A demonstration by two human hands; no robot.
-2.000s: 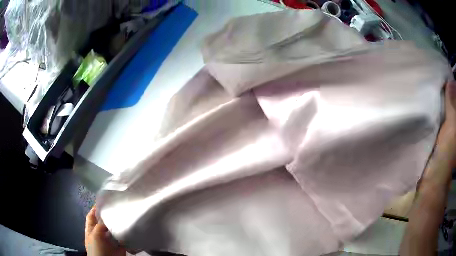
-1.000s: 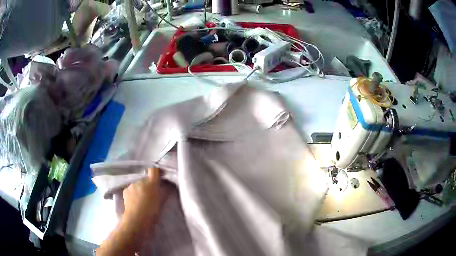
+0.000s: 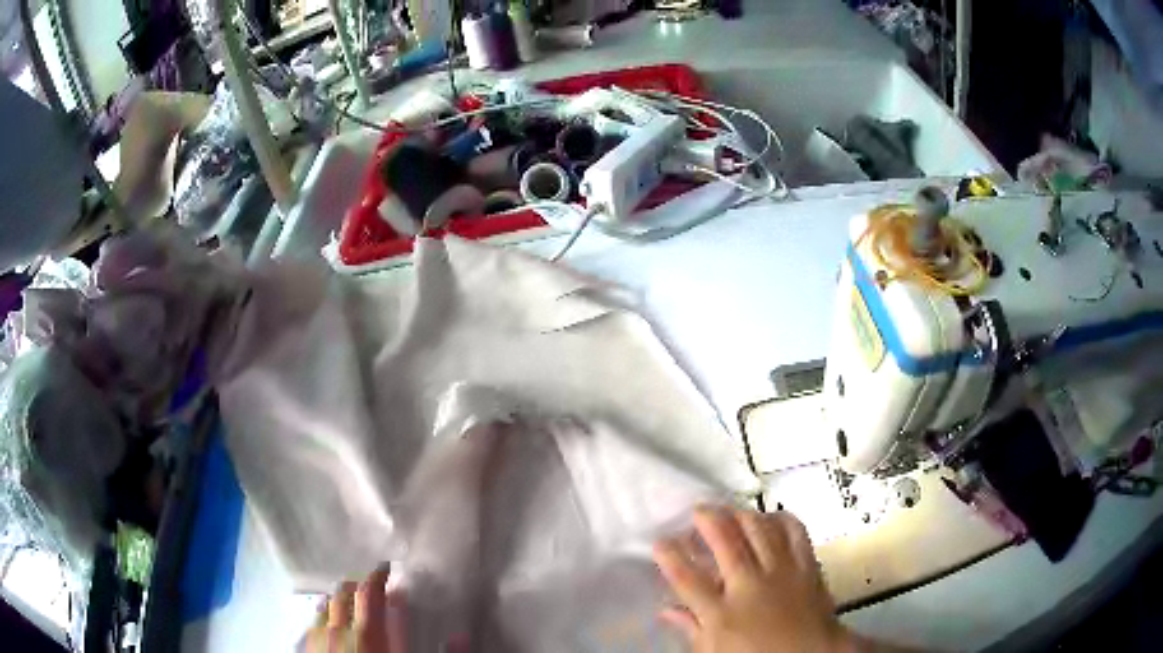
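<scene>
A large pale pinkish-grey garment piece lies spread with folds on the white table, left of the sewing machine. My left hand is at the bottom edge of the picture, partly cut off, with its fingers on the cloth's lower left part. My right hand rests on the cloth's lower right part, palm down with fingers apart, just left of the lit needle plate. A small ragged white edge shows at the middle of the cloth.
A red tray with thread spools and a white power strip stands at the rear. Yellow cord lies on the machine head. A dark flat item lies right of the needle. Piled cloth and a dark side tray are at left.
The cloth was held up, then lowered, and now lies spread flatter on the table. My right hand has come into view on it; my left hand has moved down. The view has shifted.
</scene>
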